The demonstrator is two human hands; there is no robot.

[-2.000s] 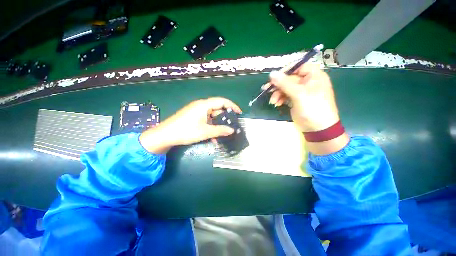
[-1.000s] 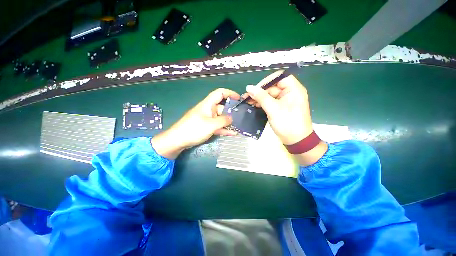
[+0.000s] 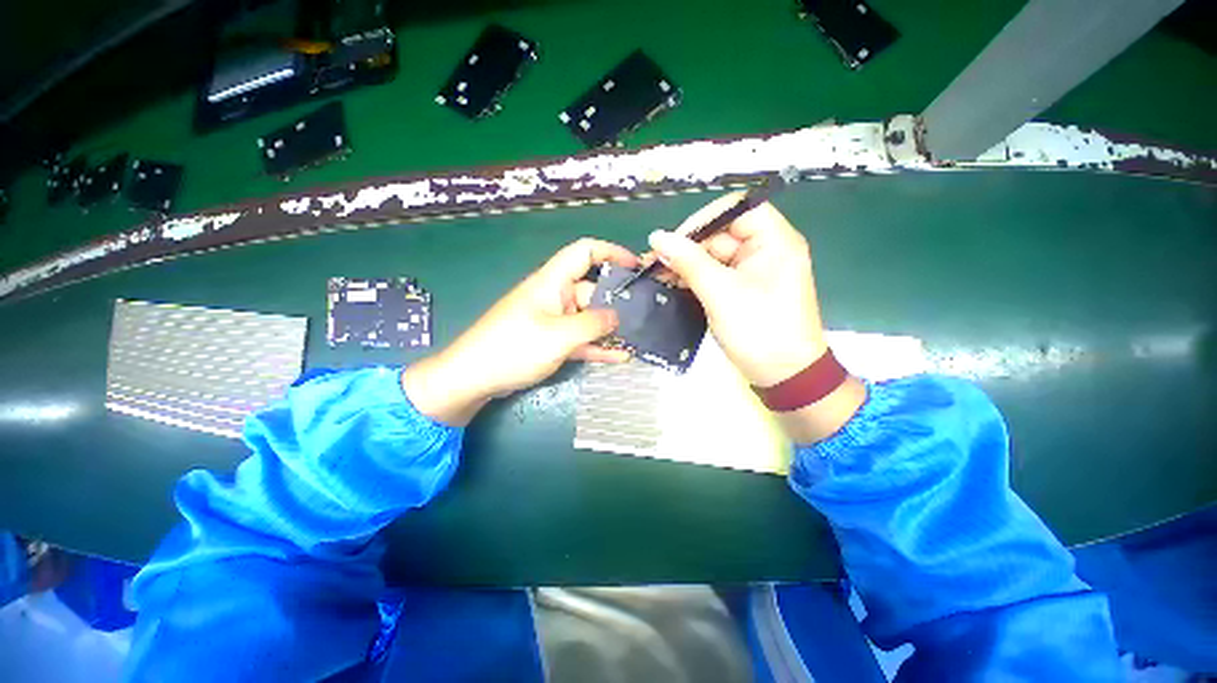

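My left hand (image 3: 527, 327) holds a dark circuit board (image 3: 658, 320) by its left end, tilted above the bench. My right hand (image 3: 761, 287), with a dark red wristband, holds thin dark tweezers (image 3: 714, 227). The tweezers' tip is at the board's upper left part, near small pale spots; whether it holds a piece is too small to tell. A bright sticker sheet (image 3: 741, 416) with fine lines at its left end lies under the hands, partly hidden by the board and my right hand.
A striped sheet (image 3: 207, 367) lies at the left, with a separate board (image 3: 379, 314) beside it. Beyond the chipped metal rail (image 3: 561, 178), several dark boards and a larger unit (image 3: 294, 60) lie on the green belt. A grey post (image 3: 1041, 80) slants up at the right.
My right hand has come down leftward, bringing the tweezers to the board, and my left hand has turned the board. Over the last second both hands stay nearly still. The belt items have shifted right.
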